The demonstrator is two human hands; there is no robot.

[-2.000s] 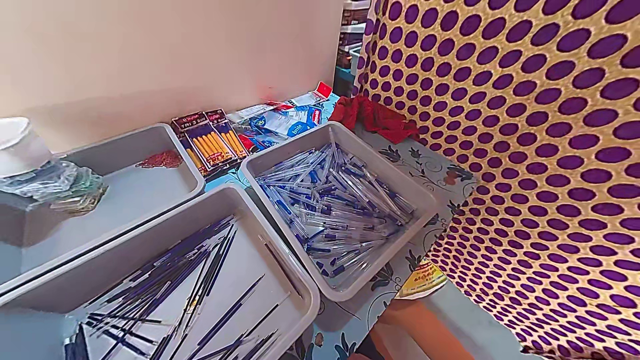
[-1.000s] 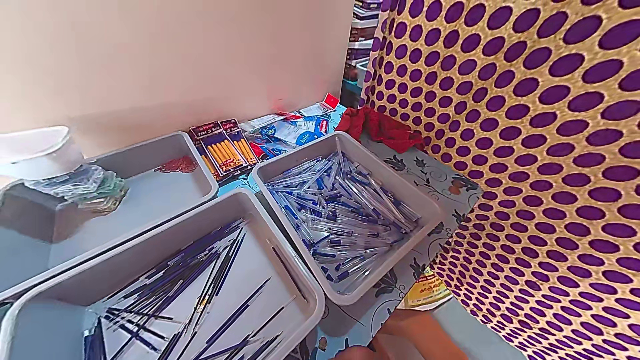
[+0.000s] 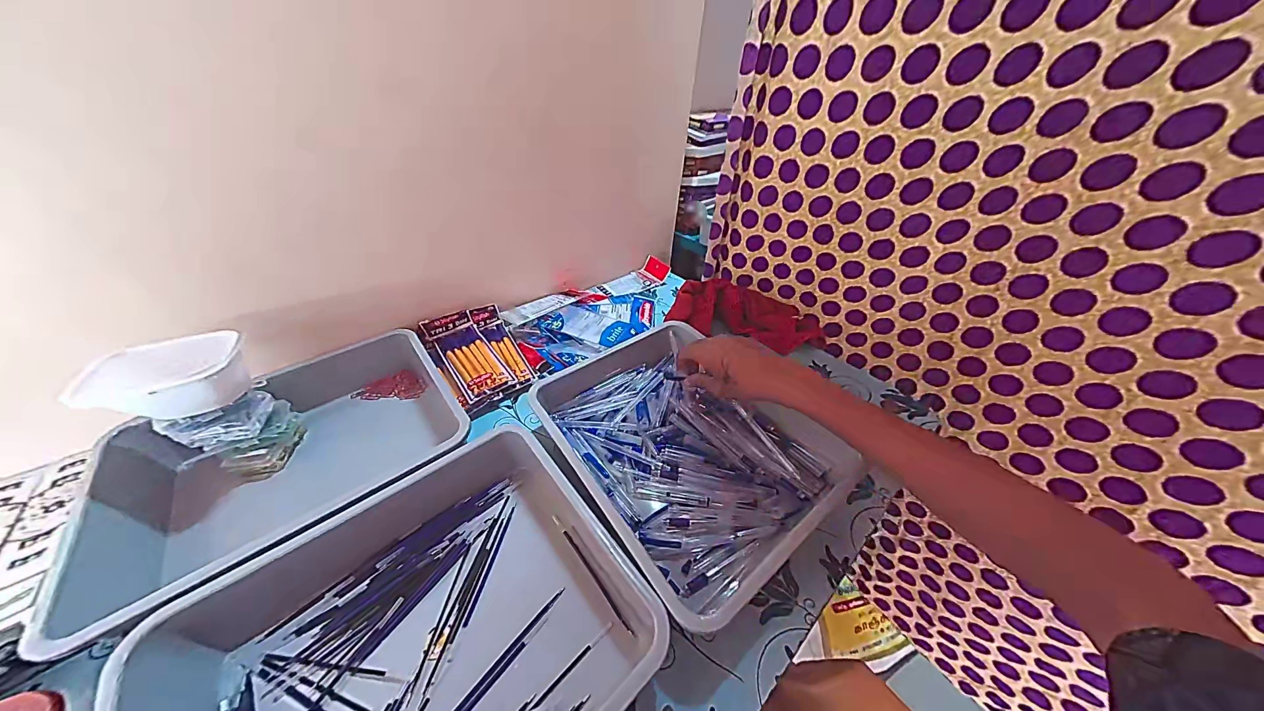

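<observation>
My right hand (image 3: 726,367) reaches over the far end of a grey plastic tray (image 3: 706,620), its fingers curled down at a heap of clear ballpoint pens with blue parts (image 3: 681,464). A clear piece shows at the fingertips; whether they grip it is unclear. Skin shows at the bottom edge, and I cannot tell whether it is my left hand. A second grey tray (image 3: 647,602) holds loose, thin dark blue and black refills or pens (image 3: 395,583). Behind it, a third grey tray (image 3: 454,395) holds small red pieces (image 3: 392,385) and plastic packets (image 3: 237,430) beside a white plastic container (image 3: 163,370).
Packs of orange pens (image 3: 479,357) and blue-and-white plastic packets (image 3: 592,326) lie by the wall. A red cloth (image 3: 750,314) is behind the pen tray. A purple-dotted curtain (image 3: 1037,217) hangs at the right, and a yellow packet (image 3: 861,627) lies near the front.
My right hand and forearm have come into clear view from the lower right, with the hand now at the far end of the pen tray.
</observation>
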